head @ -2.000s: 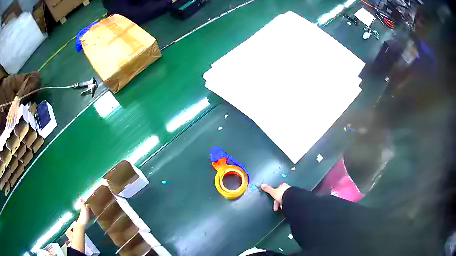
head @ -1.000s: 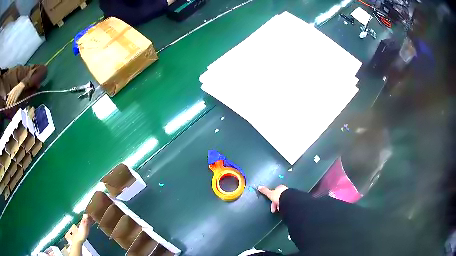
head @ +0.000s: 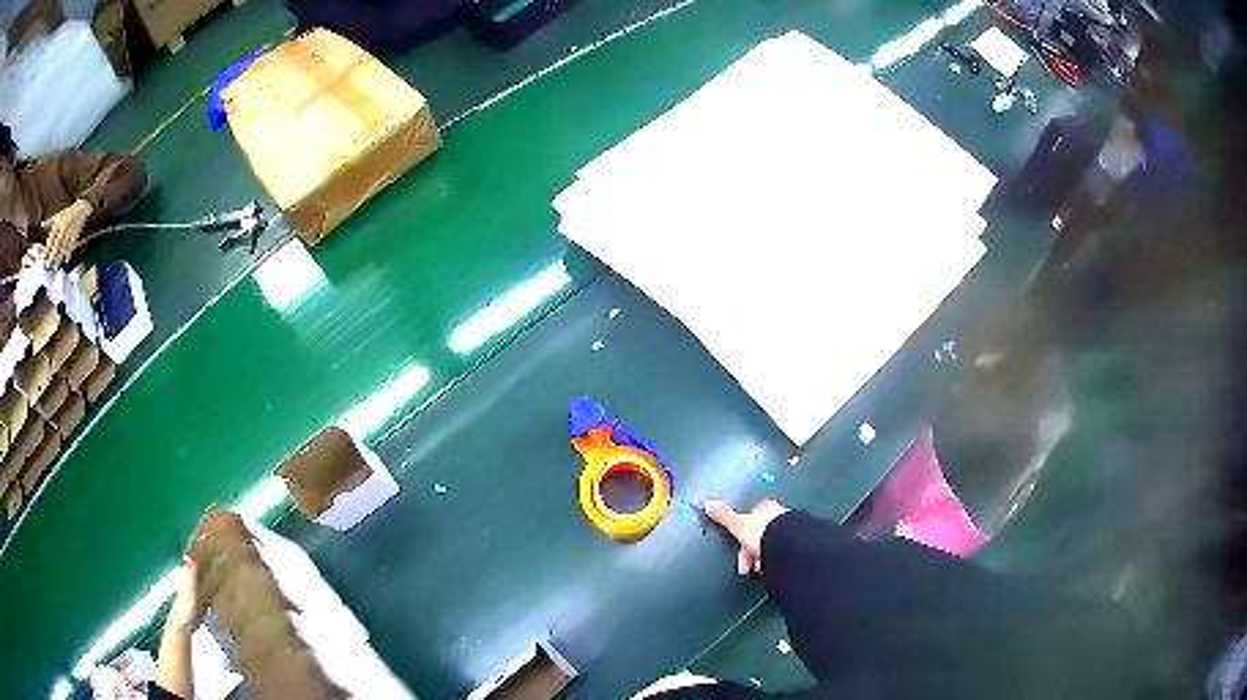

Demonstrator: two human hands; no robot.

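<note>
A row of small boxes, white outside and brown inside, lies blurred at the lower left. My left hand is at the row's outer left side, fingers against it; the far side of its grip is hidden. One separate open box stands just beyond the row. Another small box is cut by the bottom edge. My right hand rests on the bench, empty, with the index finger extended. Beside its fingertip lies an orange and blue tape dispenser with a yellow ring.
A stack of large white sheets lies beyond my right hand. A pink bin is below the bench edge at right. A brown taped carton sits on the far green strip. Another person's hand is over small boxes at far left.
The row of boxes has shifted left and tilted, together with my left hand. It has come away from the small box at the bottom edge. My right hand has barely moved.
</note>
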